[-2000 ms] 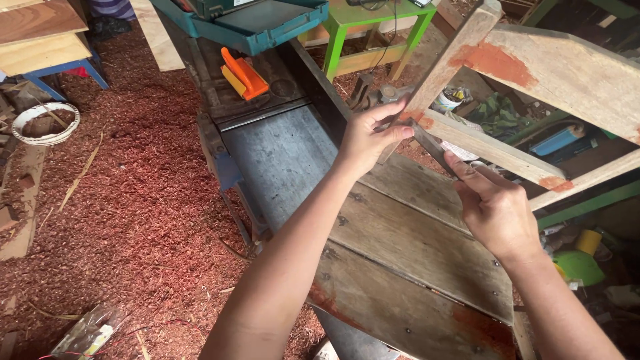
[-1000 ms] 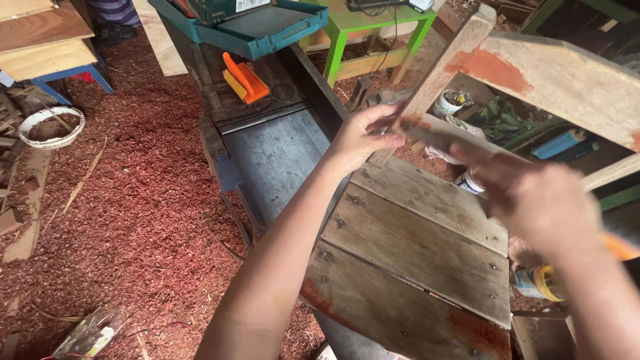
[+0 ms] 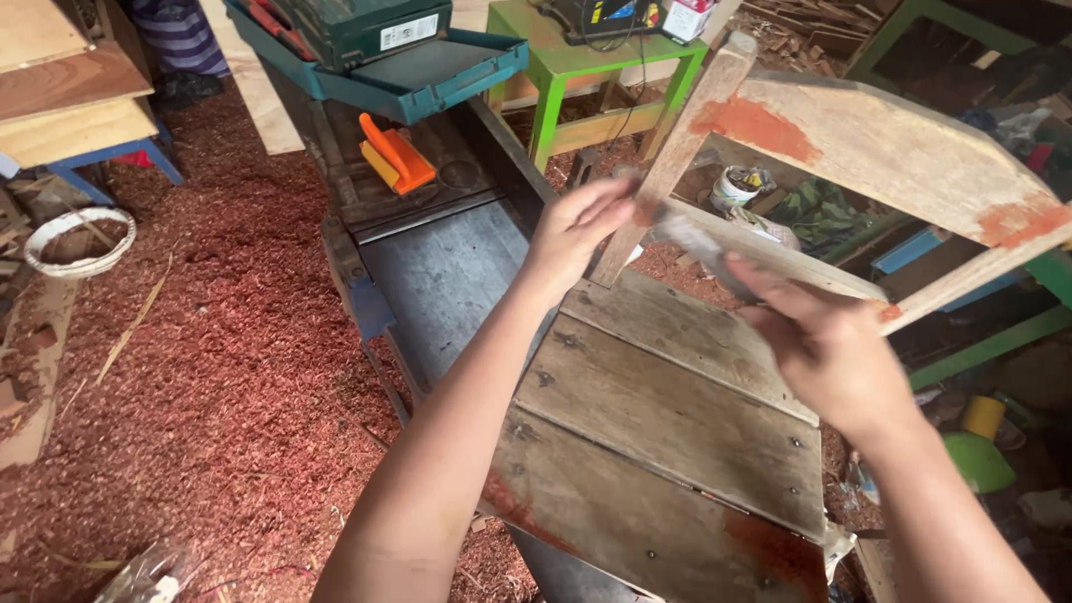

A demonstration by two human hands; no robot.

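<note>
A wooden chair [image 3: 662, 377] with a slatted seat stands on a dark machine bed, its backrest [image 3: 871, 126] at the upper right. Reddish-brown filler patches [image 3: 754, 126] mark the backrest's joints and the seat's near corners. My left hand [image 3: 586, 222] is at the backrest's left post, its fingers against the wood; whether they close around it is hard to tell. My right hand [image 3: 821, 343] grips a flat metal blade [image 3: 691, 239], blurred, probably a putty knife or scraper. The blade points at the filler patch where the lower rail meets that post.
The metal machine bed [image 3: 452, 280] lies left of the chair, with an orange plastic-handled tool [image 3: 398, 159] and a teal case [image 3: 419, 88] behind. A green table [image 3: 586, 63] stands farther back. Red-brown shavings [image 3: 243, 360] cover the floor. A white bucket [image 3: 737, 188] shows through the backrest.
One second ago my right hand was a blur farther right, over the lower rail; now it is lower and the blade shows more. My left hand has stayed by the post.
</note>
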